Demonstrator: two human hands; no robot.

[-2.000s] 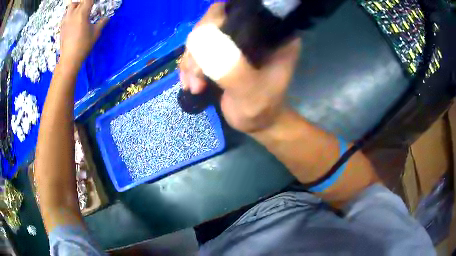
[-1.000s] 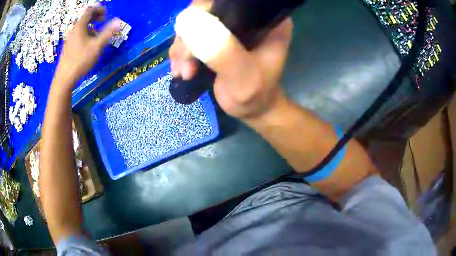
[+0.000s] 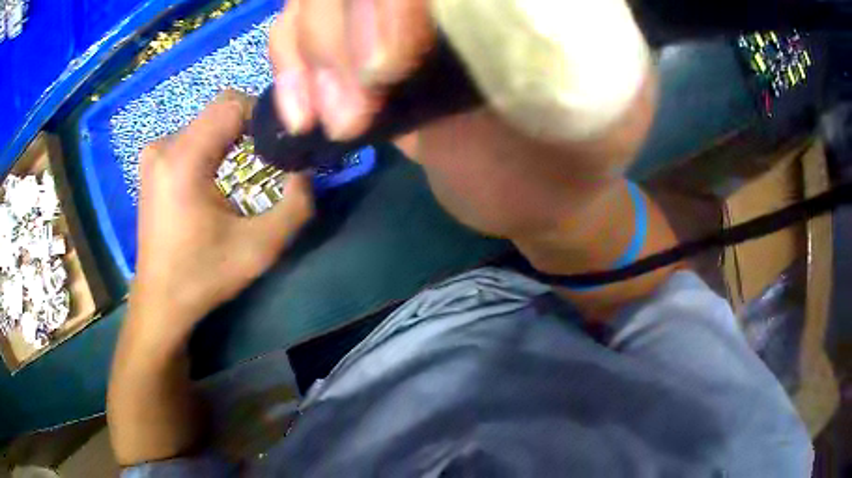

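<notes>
My left hand (image 3: 210, 210) holds a white housing with gold and silver metal parts (image 3: 248, 177) between thumb and fingers, over the blue screw tray (image 3: 114, 229). My right hand (image 3: 374, 65) is wrapped around a black electric screwdriver (image 3: 411, 103), its dark nose close to the housing. The bit cannot be made out. A cream-white wrap (image 3: 551, 61) shows large on my right hand. Fine silver-grey screws (image 3: 201, 84) fill the tray, partly hidden by both hands.
A cardboard box (image 3: 86, 271) of white pieces stands at the left. Loose gold bits (image 3: 173, 35) lie behind the screw tray on the green bench top (image 3: 411, 219). A large blue tray (image 3: 65, 56) is upper left, small coloured components (image 3: 777, 61) upper right. A black cord (image 3: 710, 245) crosses my right forearm.
My left hand has come from the white pile on the large blue tray to the screwdriver's nose, now with a housing in it. The view has shifted, and the right hand appears larger and nearer.
</notes>
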